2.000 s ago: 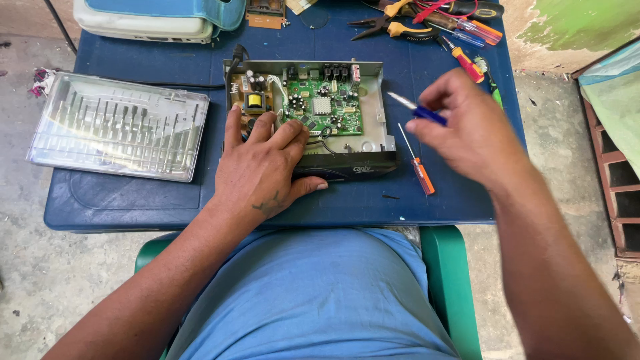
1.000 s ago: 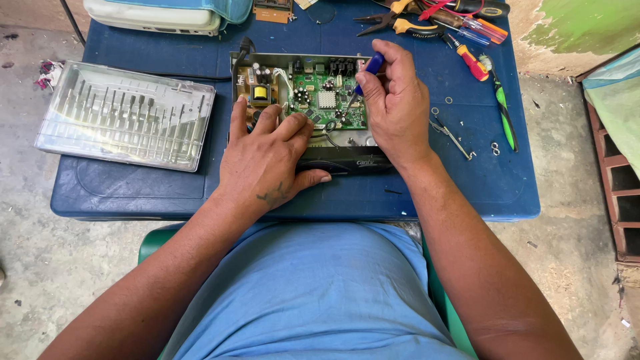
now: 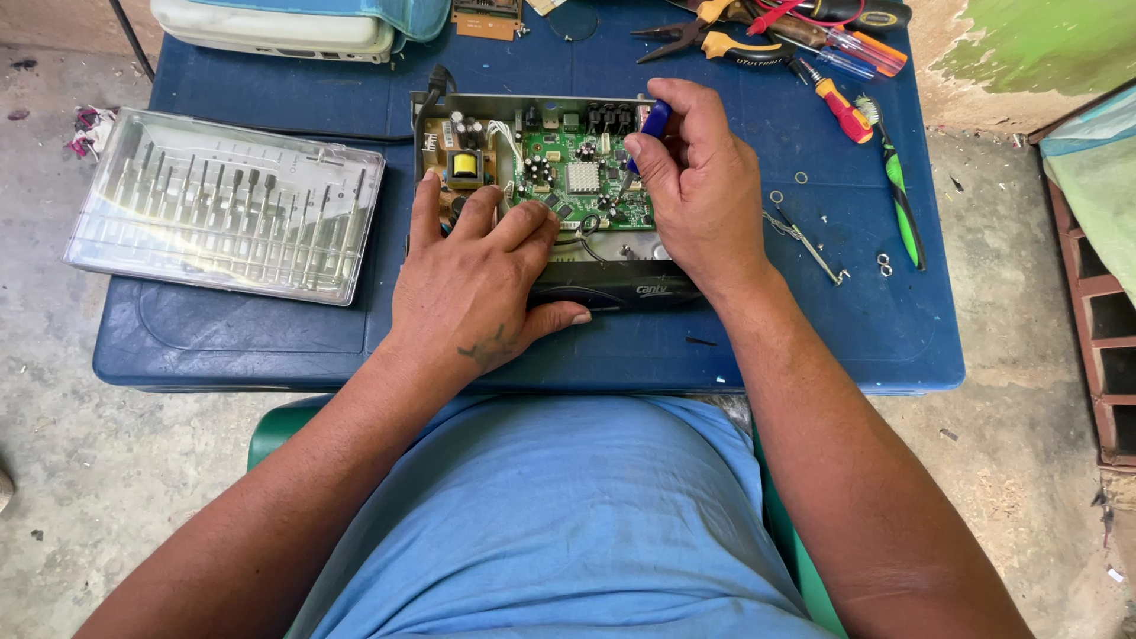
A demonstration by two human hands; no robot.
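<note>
An opened set-top box (image 3: pixel 621 288) lies on the blue plastic table, its black front panel toward me. Inside are a green circuit board (image 3: pixel 581 146) with a silver heat sink and a brown power board (image 3: pixel 444 142) with a yellow transformer. My left hand (image 3: pixel 484 257) rests with spread fingers over the box's left front, thumb on the front edge. My right hand (image 3: pixel 706 182) grips a blue-handled screwdriver (image 3: pixel 652 129), tilted, its shaft pointing down at the green board's right part. Whether its tip touches anything, I cannot tell.
A clear case of precision bits (image 3: pixel 226 209) lies left. Pliers (image 3: pixel 710 40), screwdrivers (image 3: pixel 852 58) and a red-and-yellow screwdriver (image 3: pixel 839 106) are at the back right. A green toothbrush (image 3: pixel 901 204), nuts (image 3: pixel 884 264), rings and a thin metal rod (image 3: pixel 816 253) lie right of my right hand.
My right hand has moved left with the blue screwdriver, from beside the box to over the green board. My left hand stays on the box.
</note>
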